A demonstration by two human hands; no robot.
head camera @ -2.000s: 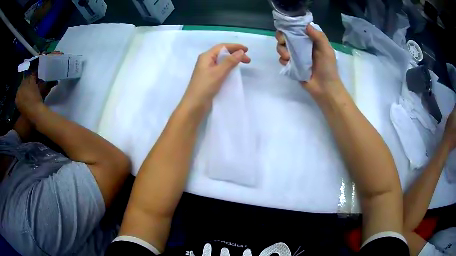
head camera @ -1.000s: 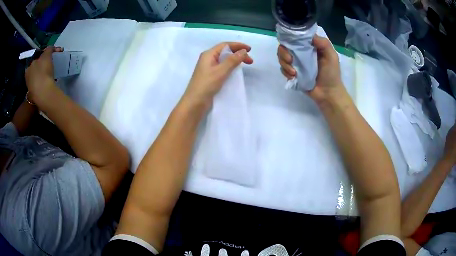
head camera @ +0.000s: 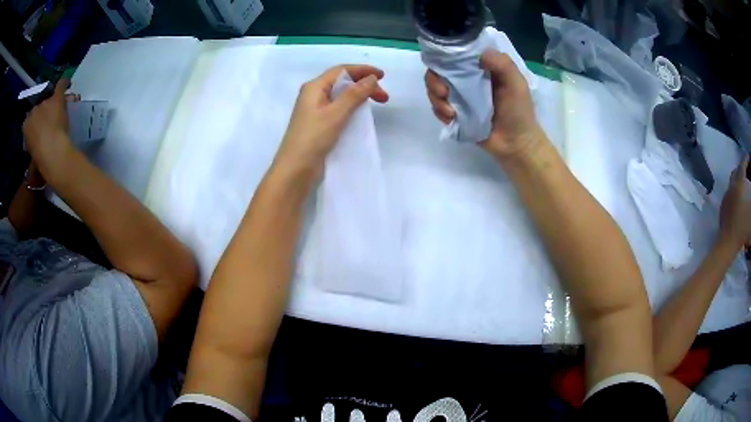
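My right hand (head camera: 510,107) is closed around a handheld fan whose handle is wrapped in a white protective bag (head camera: 467,91). The dark round fan head (head camera: 449,18) sticks out at the top, above the far edge of the table. My left hand (head camera: 329,107) holds an empty, flat white protective bag (head camera: 358,214) by its upper end, between thumb and fingers. The bag hangs or lies down toward me over the white sheet. The handle inside the wrapped bag is hidden.
Boxes (head camera: 232,11) stand on the dark green surface beyond the white table (head camera: 494,247). At left, another person's hands hold a box (head camera: 89,120). At right lie bagged fans, a grey fan (head camera: 675,124) and a white disc (head camera: 667,74), beside another person's arm (head camera: 700,280).
The wrapped fan has come lower into view since the first frame, showing more of its dark head. The left hand keeps hold of the flat bag. The whole view has shifted slightly.
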